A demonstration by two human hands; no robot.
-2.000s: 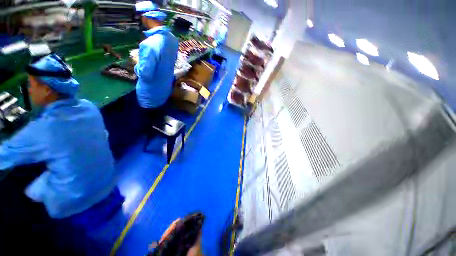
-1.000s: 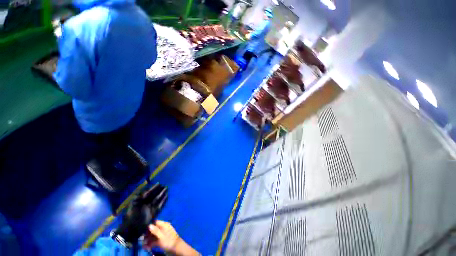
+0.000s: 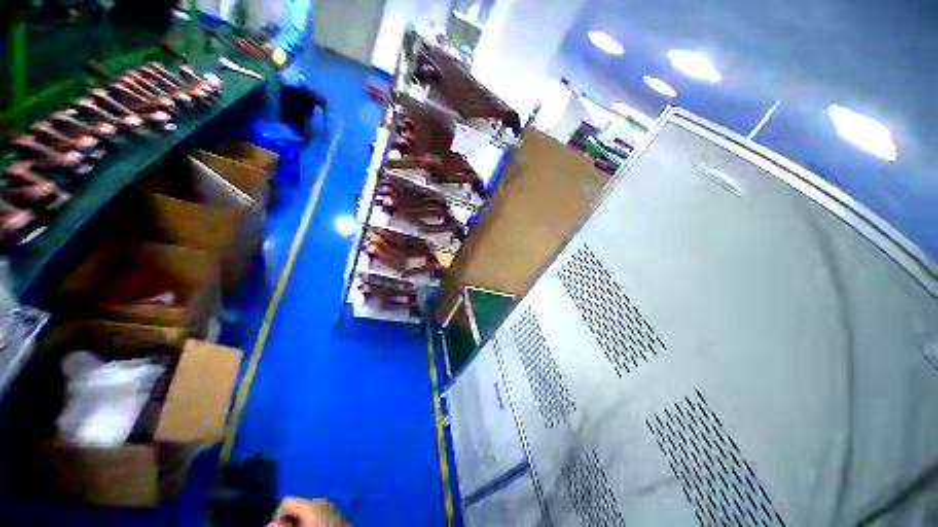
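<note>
My left hand (image 3: 244, 496), in a black glove, is blurred and dark at the bottom edge. My bare right hand (image 3: 309, 513) is beside it, mostly cut off by the edge; what its fingers do is hidden. No held object can be made out in either. An open brown carton (image 3: 195, 396) with white plastic wrap (image 3: 108, 399) inside stands on the floor at the left. Reddish-brown handheld units (image 3: 98, 118) lie in a row on the green bench (image 3: 154, 146). More units (image 3: 396, 252) fill a wire rack (image 3: 357, 242) ahead.
Several more open cartons (image 3: 195, 221) line the bench side, with a blue bin (image 3: 278, 149) beyond. A grey vented cabinet (image 3: 741, 268) fills the right side. A tan board (image 3: 530, 221) stands between rack and cabinet. Blue floor (image 3: 309, 340) with yellow lines runs between; a person in blue (image 3: 296, 36) is far ahead.
The view has moved forward along the aisle, so the rack and cartons are nearer. The two nearer workers and the stool have left the view. My hands sit lower, largely cut off.
</note>
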